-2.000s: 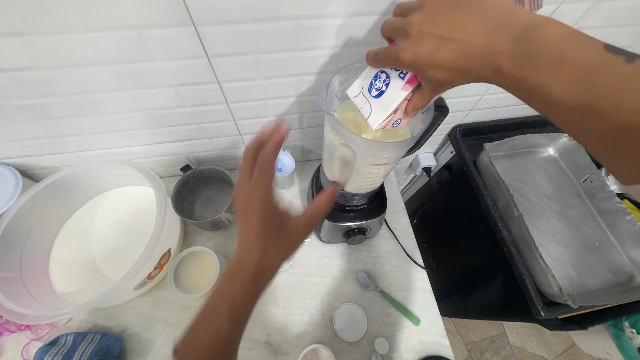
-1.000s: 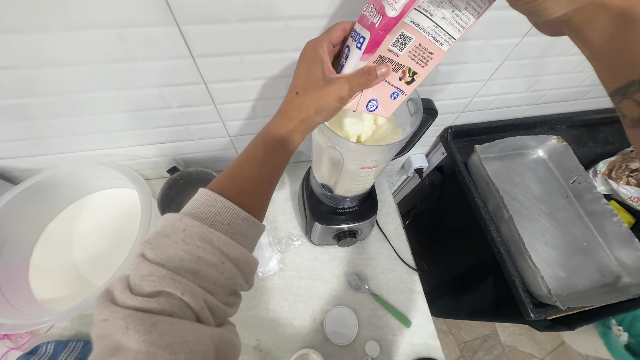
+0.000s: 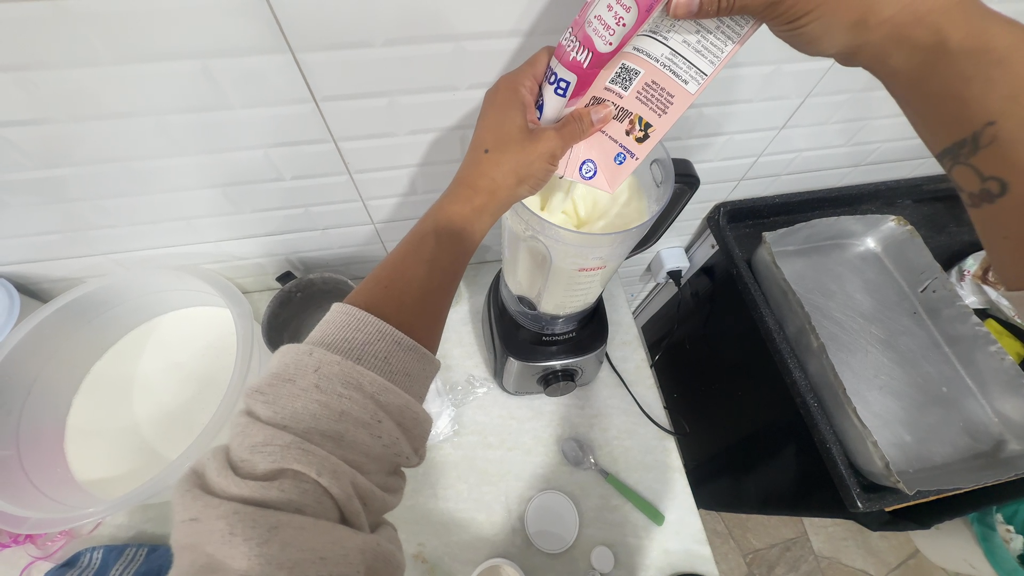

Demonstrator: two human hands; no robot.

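Note:
A pink and white carton [image 3: 640,88] is tipped over a blender jar [image 3: 552,264], its lower end just at the jar's mouth. My left hand [image 3: 528,136] grips the carton's lower part from the left, fingers behind and thumb across the printed side. At the top edge of the frame my right hand [image 3: 768,20] holds the carton's upper end; part of that hand is cut off. Pale creamy stuff [image 3: 588,206] fills the jar nearly to its rim. Whether anything is flowing from the carton cannot be seen. The jar stands on its black and silver base [image 3: 548,352].
A large plastic tub [image 3: 228,416] of white liquid and a small metal pot [image 3: 300,308] are at left. Nearer on the counter lie a green-handled spoon [image 3: 616,488], a round white lid [image 3: 552,522] and crumpled clear plastic [image 3: 452,404]. A metal baking pan [image 3: 904,344] sits at right.
My left hand, free and spread over the counter two seconds ago, has moved up onto the carton. More of the carton is in view, and the creamy contents stand higher in the jar.

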